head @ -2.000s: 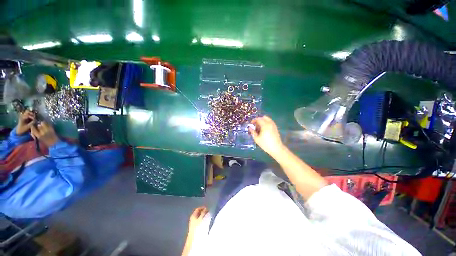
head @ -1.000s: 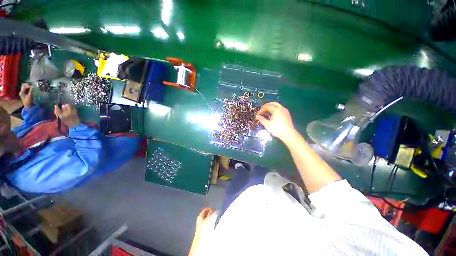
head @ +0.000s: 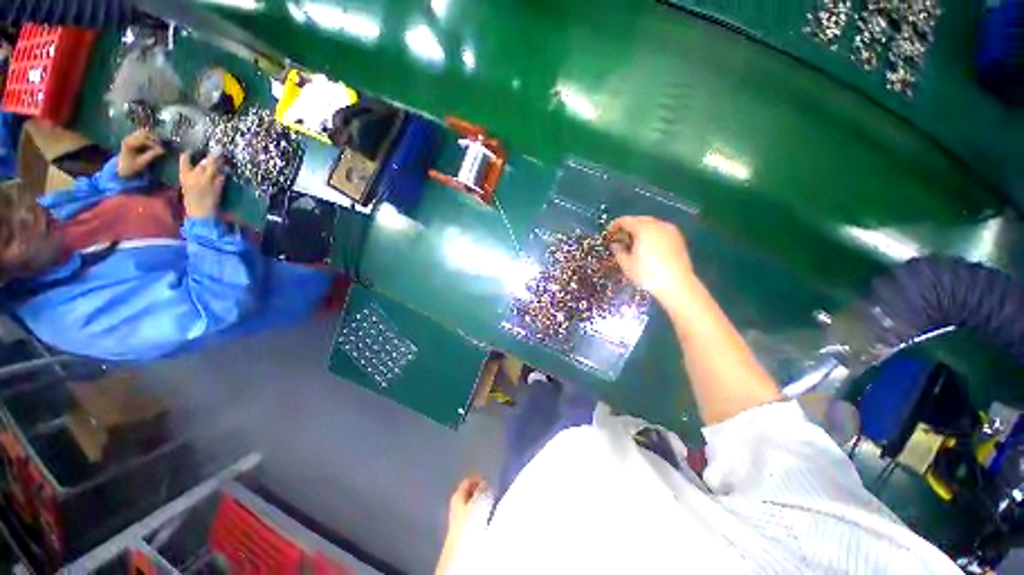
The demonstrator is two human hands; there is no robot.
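Note:
A heap of small coppery, reddish and silver components (head: 567, 294) lies on a clear plastic tray (head: 612, 348) on the green bench mat. My right hand (head: 651, 253) is at the heap's upper right edge, fingertips down and close together among the parts; whether it pinches one is hidden. My left hand (head: 466, 494) hangs low beside my white-clothed body, away from the bench, small and partly seen; its fingers look curled and I cannot tell if it holds anything.
Left of the heap stand an orange solder spool stand (head: 477, 169) and a blue-black soldering station (head: 387, 157). A person in blue (head: 146, 281) handles parts by a silver heap (head: 256, 152). A ribbed hose (head: 949, 298) is at right; a green board (head: 410, 354) holds pale parts.
The view has turned, tilting the bench down to the right. My right hand has moved from the heap's right side to its upper right edge, where the two loose rings lay; they no longer show.

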